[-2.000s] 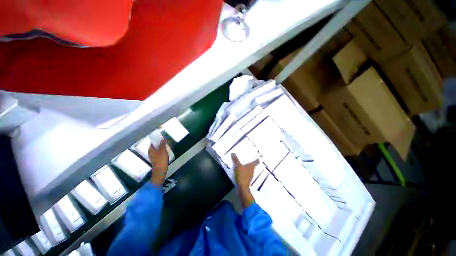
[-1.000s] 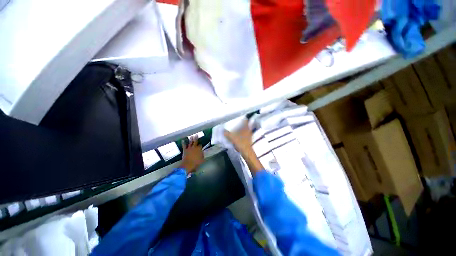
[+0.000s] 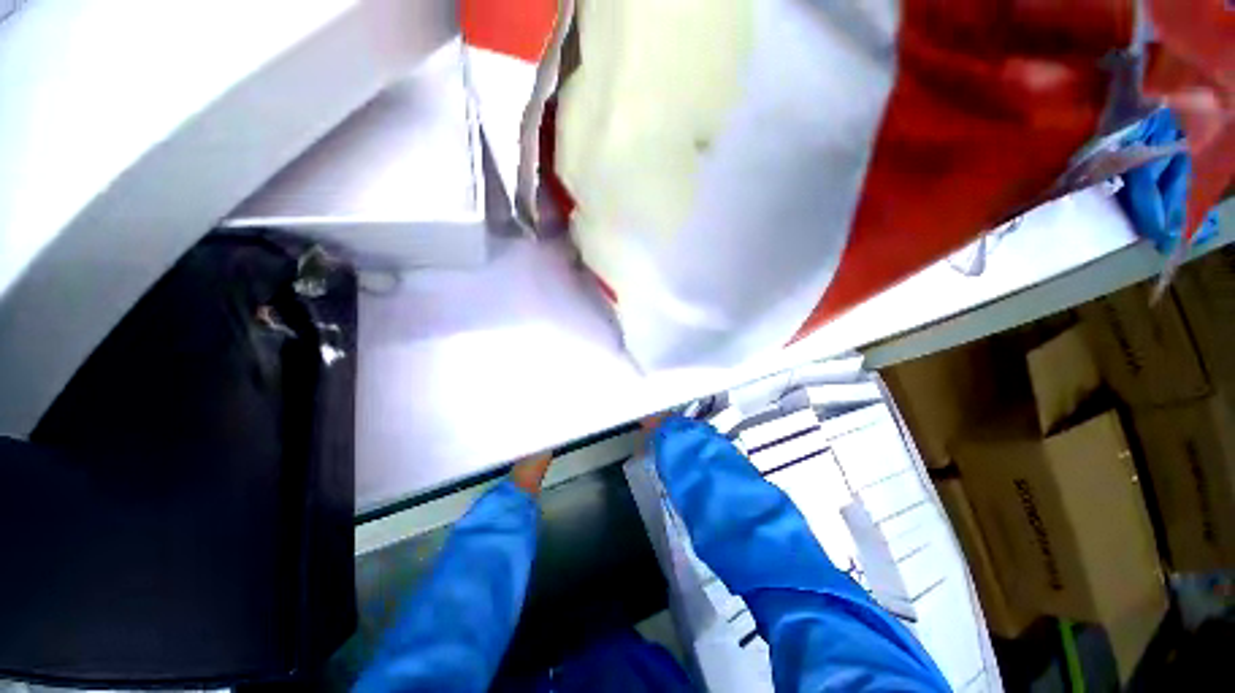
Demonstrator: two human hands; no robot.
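Note:
My left hand [image 3: 532, 470] reaches over the belt's metal rail [image 3: 447, 509] and under the white shelf. Only a bit of the hand shows past the blue sleeve; its fingers are hidden by the shelf edge. My right hand [image 3: 656, 422] is also under the shelf edge, at the far left corner of the right-hand bin [image 3: 944, 542], with only a sliver of skin showing. Whether either hand holds anything is hidden. Small white boxes [image 3: 813, 477] are packed in rows in the bin, partly covered by my right sleeve. The belt is almost fully hidden by the shelf.
The white shelf [image 3: 474, 393] spans the view above my hands. It bears a black flat panel or folder [image 3: 163, 474], an open white box [image 3: 393, 176], a red-and-white bag [image 3: 759, 163] and blue cloth [image 3: 1155, 183]. Brown cartons [image 3: 1043, 501] stand behind the bin at right.
The view has shifted up, so the shelf fills more of it and hides the belt boxes. Both hands have gone under the shelf edge; a second ago both showed, my right at the bin corner.

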